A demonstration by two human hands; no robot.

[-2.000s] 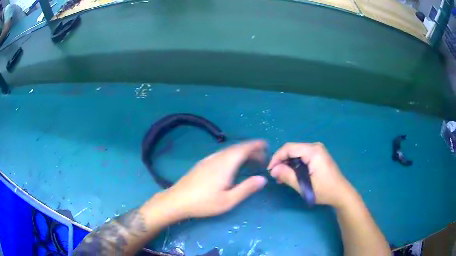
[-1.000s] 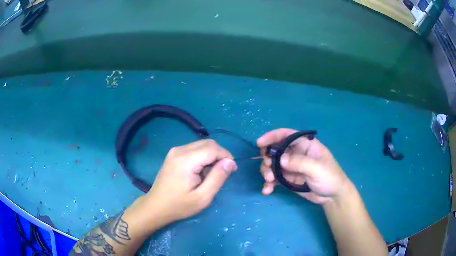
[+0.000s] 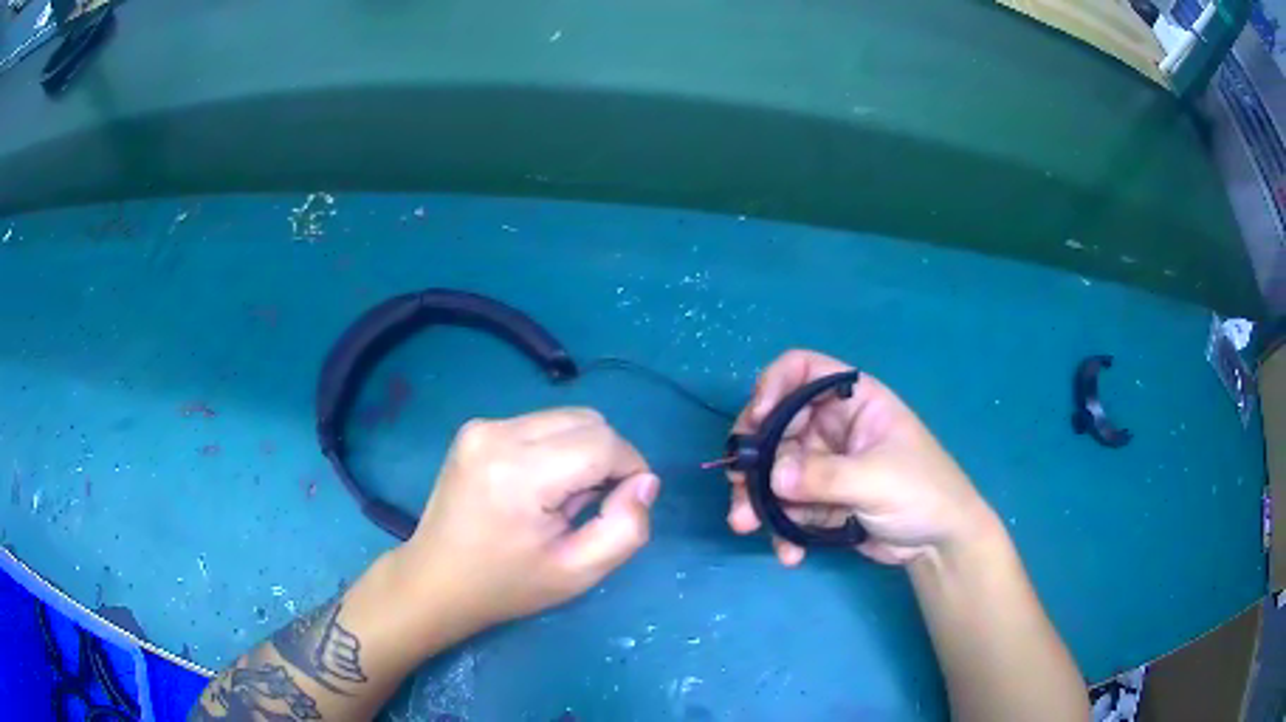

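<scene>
My right hand (image 3: 860, 473) holds a black C-shaped yoke (image 3: 773, 494) upright, its open side to the right. A short reddish wire tip sticks out left from the yoke's pivot stub. The black headband (image 3: 374, 346) lies on the bench to the left, its lower end hidden behind my left hand. A thin dark headband wire (image 3: 656, 381) runs from its upper end to my right fingers. My left hand (image 3: 543, 508) is just left of the wire tip, thumb and forefinger nearly together; whether it pinches anything is unclear.
Another yoke (image 3: 1097, 402) lies on the blue-green bench (image 3: 903, 635) at the right. A black assembly (image 3: 74, 54) lies at the far left. A blue bin (image 3: 28, 635) with black parts is at the lower left. Brown cardboard (image 3: 1210, 677) shows at the lower right.
The yoke in my right hand has turned from edge-on to showing its C shape. The reddish wire tip now shows at its stub. My left hand has drawn back left. The view has shifted.
</scene>
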